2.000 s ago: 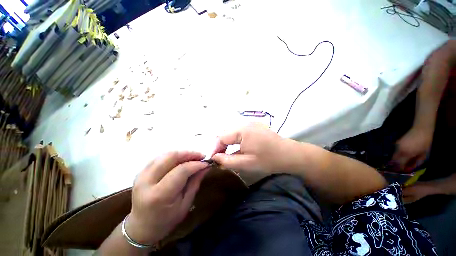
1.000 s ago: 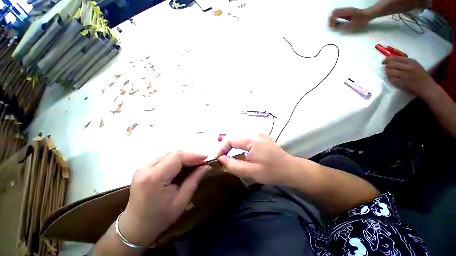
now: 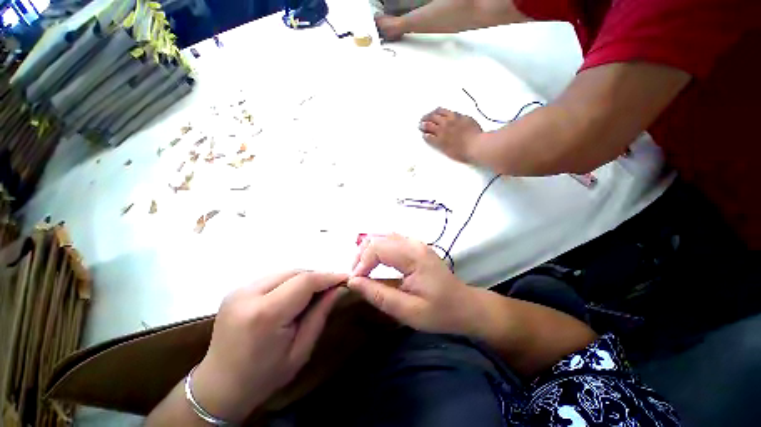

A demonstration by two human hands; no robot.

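Note:
A large brown fabric piece [image 3: 133, 360] lies over my lap and against the table edge, its curved edge towards the table. My left hand [image 3: 263, 334] pinches the piece's edge between thumb and fingers. My right hand [image 3: 417, 283] pinches the same edge right beside it, fingertips nearly touching. A small red thing [image 3: 361, 239] shows just above my right fingers; I cannot tell whether the hand holds it. Thread snips [image 3: 420, 204] lie on the white table [image 3: 284, 200] beyond my right hand, with a dark cord [image 3: 474, 208] looping from them.
A person in a red shirt [image 3: 709, 108] leans over the table from the right, one hand [image 3: 451, 133] flat on it. Tan offcuts [image 3: 204, 219] are scattered left of centre. Grey pieces [image 3: 108, 83] stand far left, stacked brown pieces [image 3: 46, 308] near left.
The person in red has come in from the right and leans across the table, covering part of the cord and the pink tool. My hands stay at the fabric edge.

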